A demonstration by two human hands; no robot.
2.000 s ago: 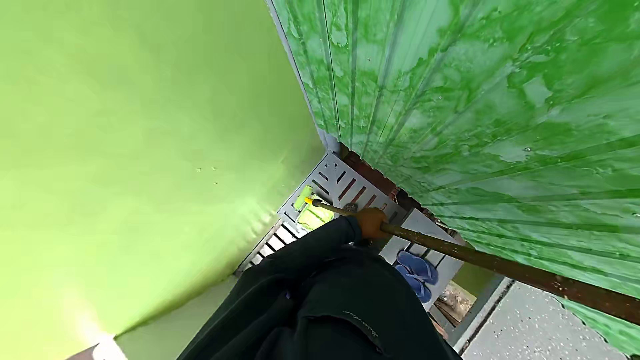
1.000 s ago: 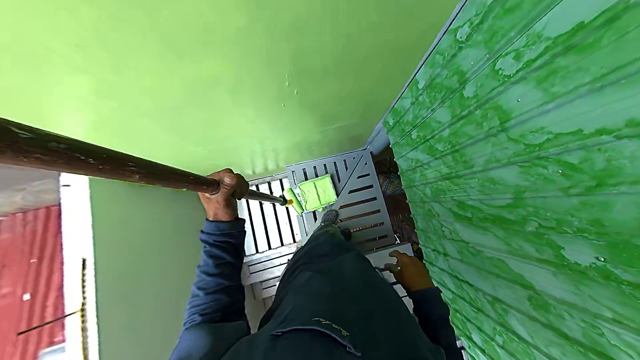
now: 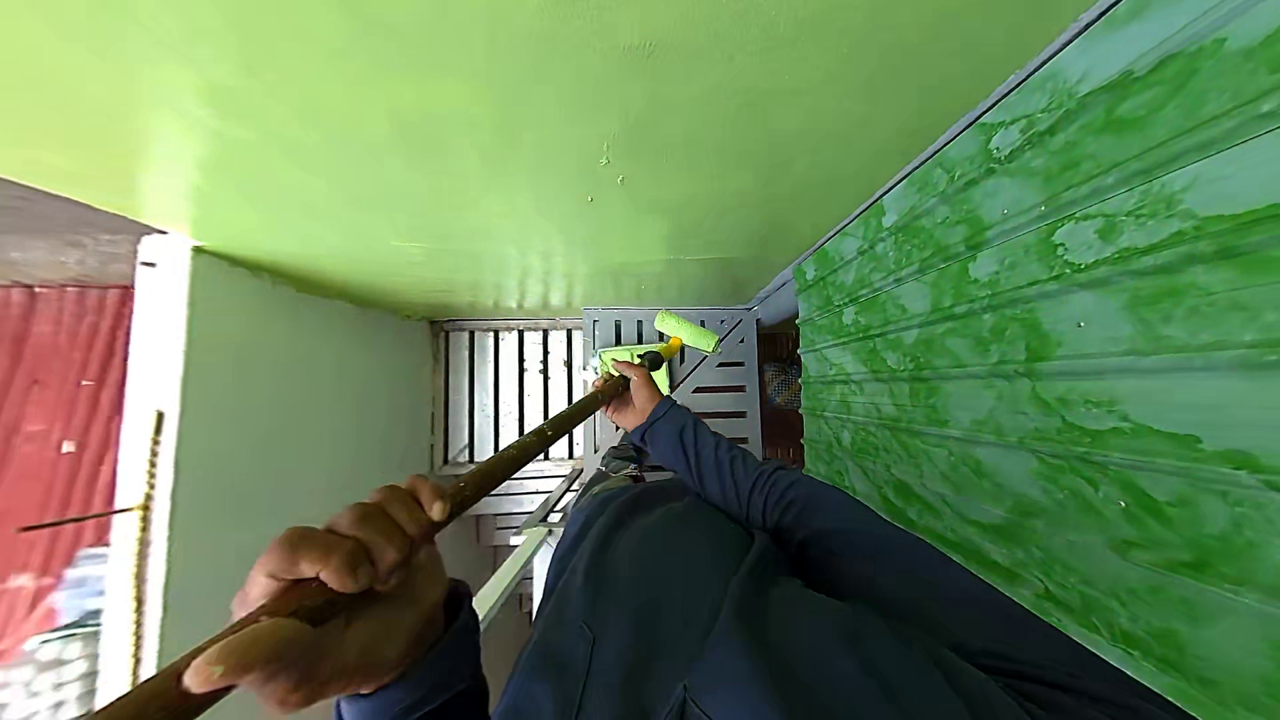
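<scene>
A long brown pole [image 3: 530, 452] runs from the lower left up to the middle of the view. My left hand [image 3: 350, 590] is wrapped around its near part at the lower left. Farther along, my right hand [image 3: 632, 396] grips the pole close to its far end. Beyond that hand, a paint roller [image 3: 687, 332] with a light green sleeve and a yellow part is at the pole's tip. A tray [image 3: 661, 376] holding light green paint lies below the roller, partly hidden by my right hand and the pole.
A shiny light green wall [image 3: 480, 150] rises ahead. Green corrugated sheeting [image 3: 1050, 330] with blotchy patches stands at the right. The tray lies on a grey slatted platform [image 3: 738, 400], beside a barred grating [image 3: 510, 390]. A pale green wall [image 3: 310, 430] and a white post [image 3: 160, 380] stand at the left.
My right hand, off the pole one second ago, now holds it near the roller. The pole's near end has swung lower. The roller now sits above the tray's right side.
</scene>
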